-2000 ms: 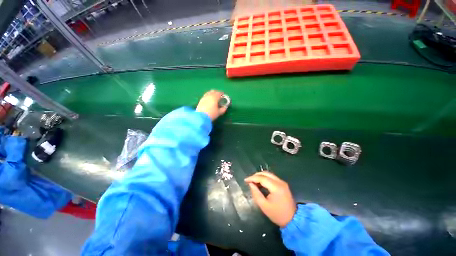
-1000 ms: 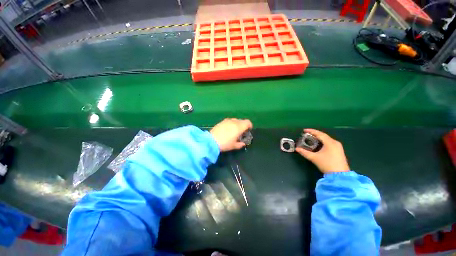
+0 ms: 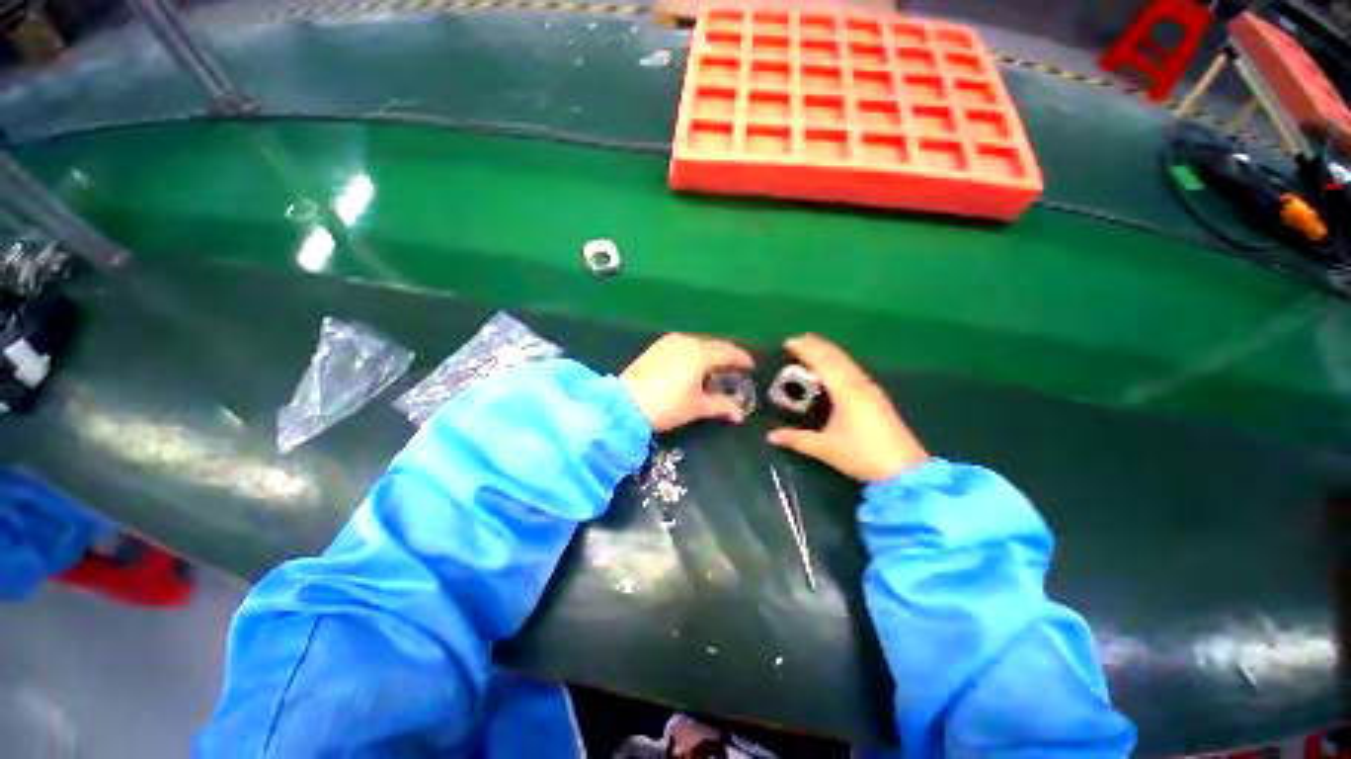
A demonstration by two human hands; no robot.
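My left hand (image 3: 691,383) has its thumb and fingers around a silver square frame (image 3: 732,390) with a round hole. My right hand (image 3: 848,414) holds stacked frames (image 3: 796,390) just to the right, a small gap apart from it. The number of frames in each hand is hard to tell. Thin silver tweezers (image 3: 794,527) lie on the dark green bench below my right hand. A pile of tiny shiny parts (image 3: 662,482) lies below my left hand. A single frame (image 3: 600,257) lies on the brighter green strip.
Two clear plastic bags, one tapered (image 3: 344,383) and one longer (image 3: 477,365), lie left of my left sleeve. A red-orange tray (image 3: 855,116) with square pockets stands beyond the strip. A black cable and an orange-and-black tool (image 3: 1302,218) are at the far right. A blue sleeve (image 3: 52,537) shows at the left edge.
My left hand has let go of the single frame on the strip and come back to the frames on the bench. My right hand has moved leftward with its frames, close to my left hand.
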